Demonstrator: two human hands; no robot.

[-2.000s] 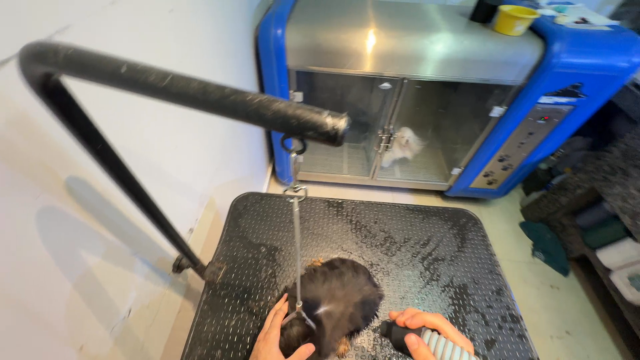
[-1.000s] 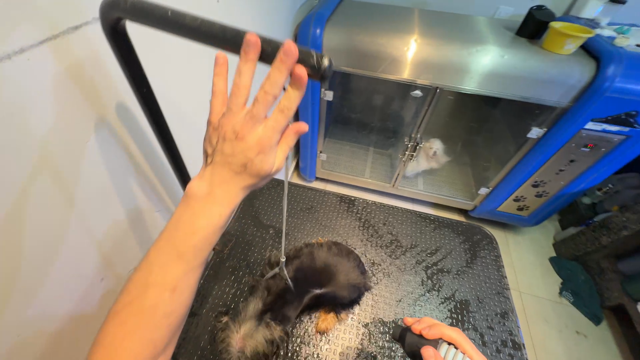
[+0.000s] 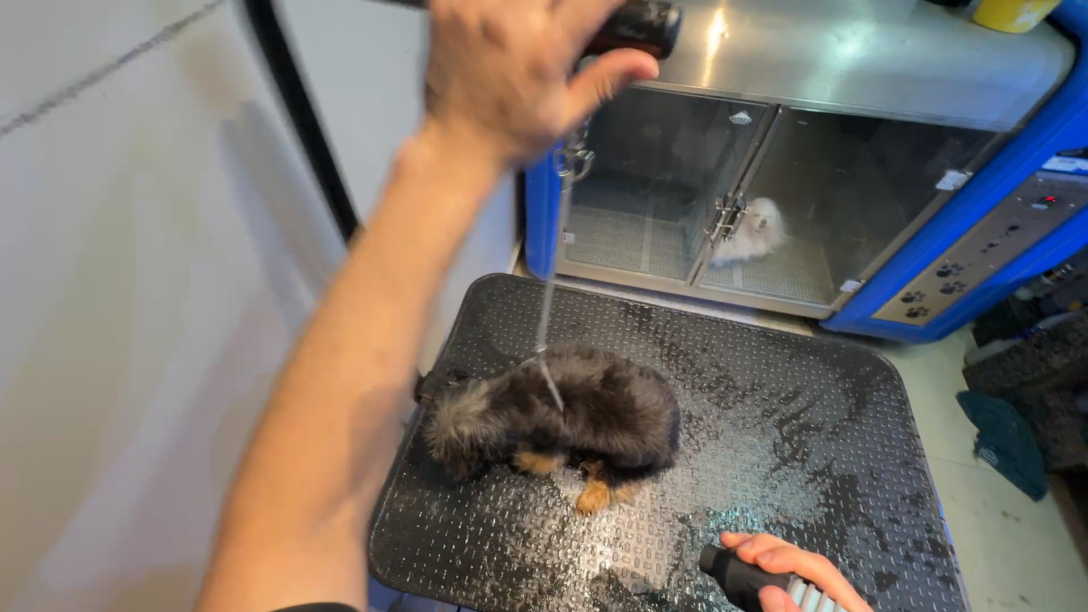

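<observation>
A small dark dog (image 3: pixel 595 404) with tan paws stands on the wet black grooming table (image 3: pixel 850 408), its head toward the left. A thin grooming loop (image 3: pixel 546 314) runs from its shoulders up to a ring below the black grooming arm (image 3: pixel 642 30). Raised at the top, my left hand (image 3: pixel 518 76) is over the end of that arm; whether its fingers close round the bar is hidden. At the lower right my right hand (image 3: pixel 790 569) holds the black nozzle (image 3: pixel 735 574) of a ribbed pale dryer hose, to the right of the dog.
Beyond the table stands a blue and steel drying cabinet (image 3: pixel 850 51) with glass doors; a white dog (image 3: pixel 755 231) is inside. A yellow container (image 3: pixel 1011 13) sits on top. A pale wall (image 3: pixel 127 255) rises at left. A dark green cloth (image 3: pixel 1003 442) lies at right.
My left hand has left the dog's head and risen to the grooming arm. The dog, earlier curled near that hand, now shows its whole side. My right hand keeps the nozzle.
</observation>
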